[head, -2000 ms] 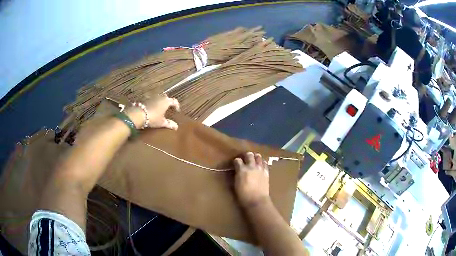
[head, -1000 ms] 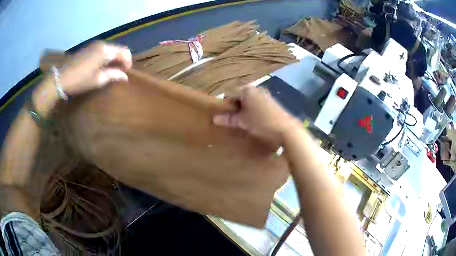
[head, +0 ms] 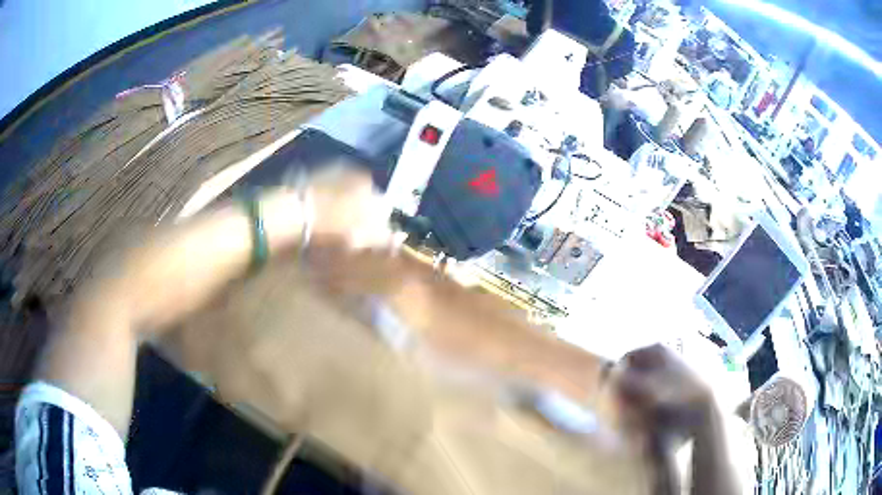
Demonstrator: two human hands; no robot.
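Note:
A tan-brown bag panel (head: 319,358) is held up, blurred, across the lower middle in front of the sewing machine. My left hand (head: 338,213) grips its upper left edge. My right hand (head: 658,387), blurred and dark, grips its right end. Small whitish shiny spots show on the panel. The pattern sewing machine (head: 479,189) has a dark grey head with a red logo, behind the panel. Part of the yellow-gold clamp frame (head: 503,290) shows below the head; the panel hides the rest.
A strap bundle (head: 77,164) with a red-and-white tie lies at left. A control screen (head: 752,282) and a small round fan (head: 779,411) stand at right. A narrow brown strap (head: 282,464) hangs below the panel. Brown pieces (head: 396,37) lie behind the machine.
The view has turned right. The panel, earlier over the table's left part, is now in front of the machine in both hands. My right hand has moved to its right end.

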